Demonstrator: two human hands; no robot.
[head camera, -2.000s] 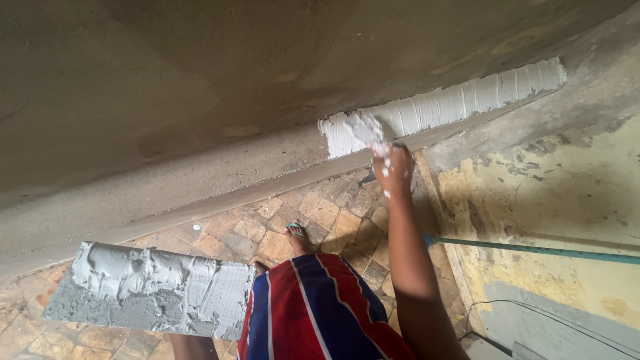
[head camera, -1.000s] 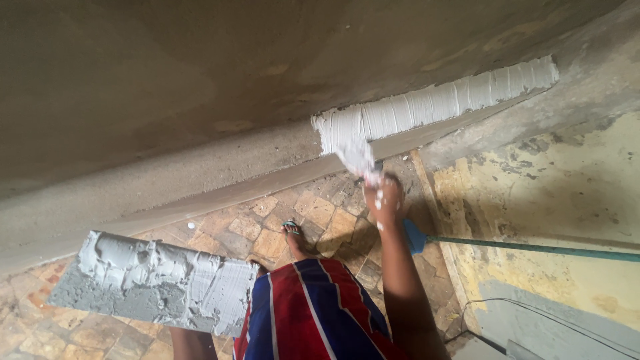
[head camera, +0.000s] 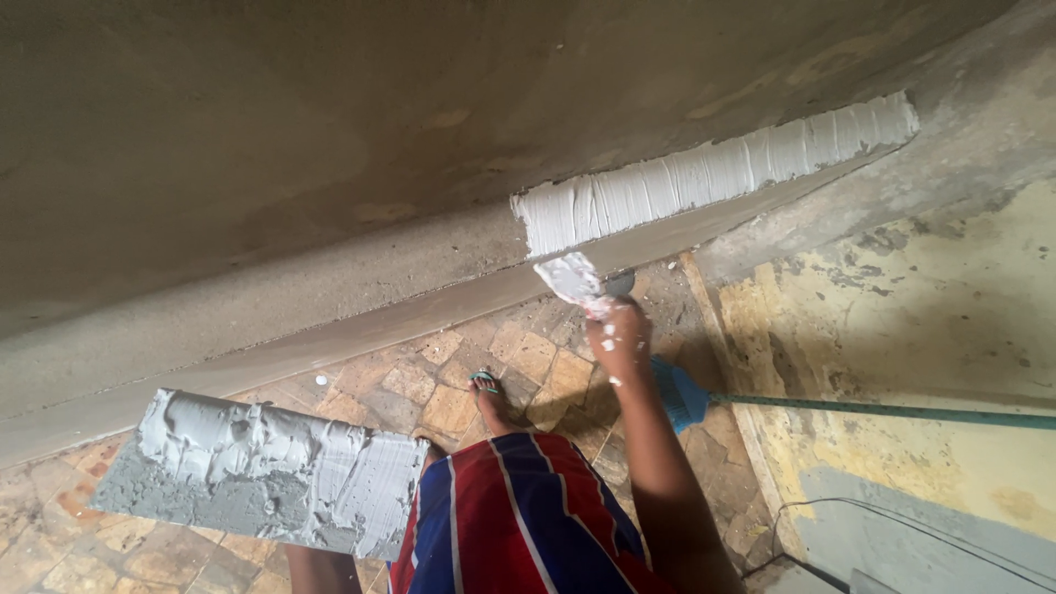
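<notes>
My right hand (head camera: 619, 337), spotted with white paste, grips a putty knife (head camera: 571, 279) whose blade is coated in the same paste. The blade is just below the near end of a ribbed band of white paste (head camera: 660, 186) that runs along a grey plastered ledge (head camera: 396, 280). At the lower left, a flat rectangular board (head camera: 190, 503) carries a thick layer of white and grey paste. My left forearm (head camera: 323, 569) reaches under this board; the left hand itself is hidden beneath it.
A blue broom head (head camera: 678, 394) with a long green handle (head camera: 874, 408) lies at the right, by a wall with peeling yellow paint (head camera: 924, 330). Thin dark cables (head camera: 899, 528) hang at the lower right. Stone tiles (head camera: 454, 408) cover the floor around my sandalled foot (head camera: 488, 396).
My right hand has drawn the putty knife down off the band toward me. Paste that was lumpy at the band's near end now lies in smoother ridges. The board stays at the lower left.
</notes>
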